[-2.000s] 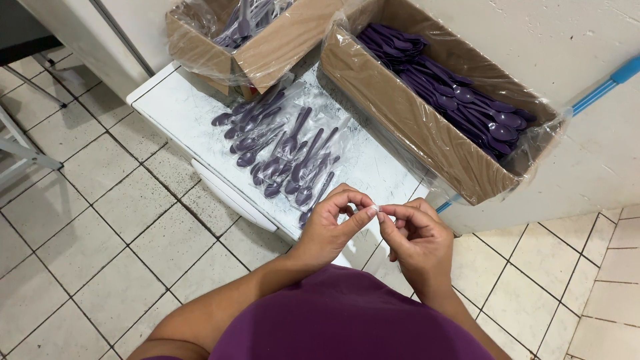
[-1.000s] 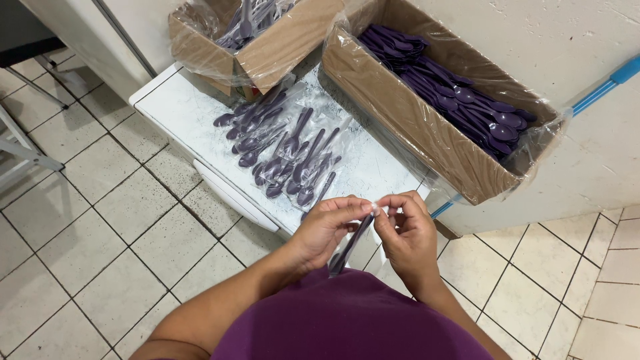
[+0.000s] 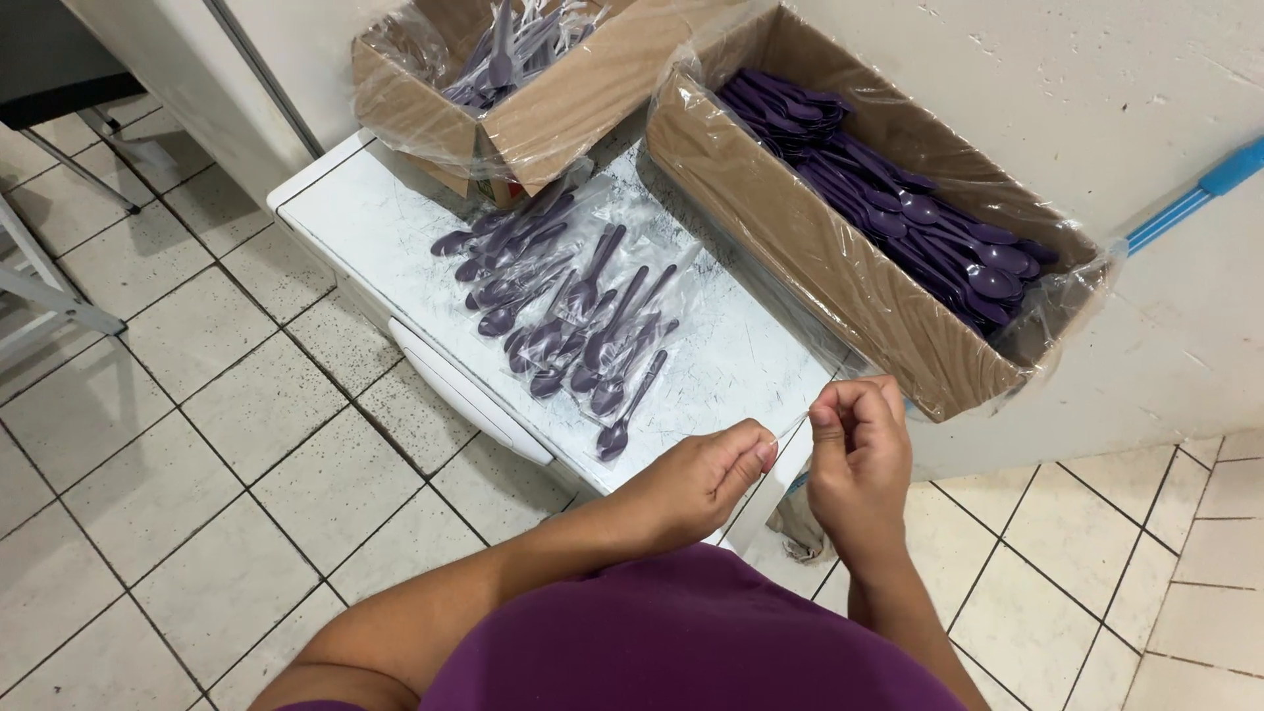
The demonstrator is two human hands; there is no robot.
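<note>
My left hand [image 3: 726, 474] pinches one end of a thin, twisted piece of clear plastic [image 3: 792, 425], just past the front right part of the white appliance top [image 3: 736, 365]. At the other end, the fingers of my right hand [image 3: 861, 444] are closed on the same plastic. No spoon shows between the hands; what the fingers cover is hidden. Left of them, several purple plastic spoons in clear bags [image 3: 592, 336] lie in rough rows, with one bagged spoon [image 3: 632, 405] nearest my left hand. Loose purple spoons [image 3: 918, 207] fill a long cardboard box beyond my right hand.
The long cardboard box [image 3: 770, 247] is lined with clear plastic and stands along the wall. A second cardboard box [image 3: 583, 109] at the back left holds wrapped spoons [image 3: 513, 59]. A blue pole [image 3: 1175, 217] leans at right. Metal legs [image 3: 59, 286] stand on the tiled floor at left.
One second ago a dark spoon hung below my fingers; it no longer shows there. My hands have moved apart, with the plastic drawn out between them. The bagged spoons lie much as before.
</note>
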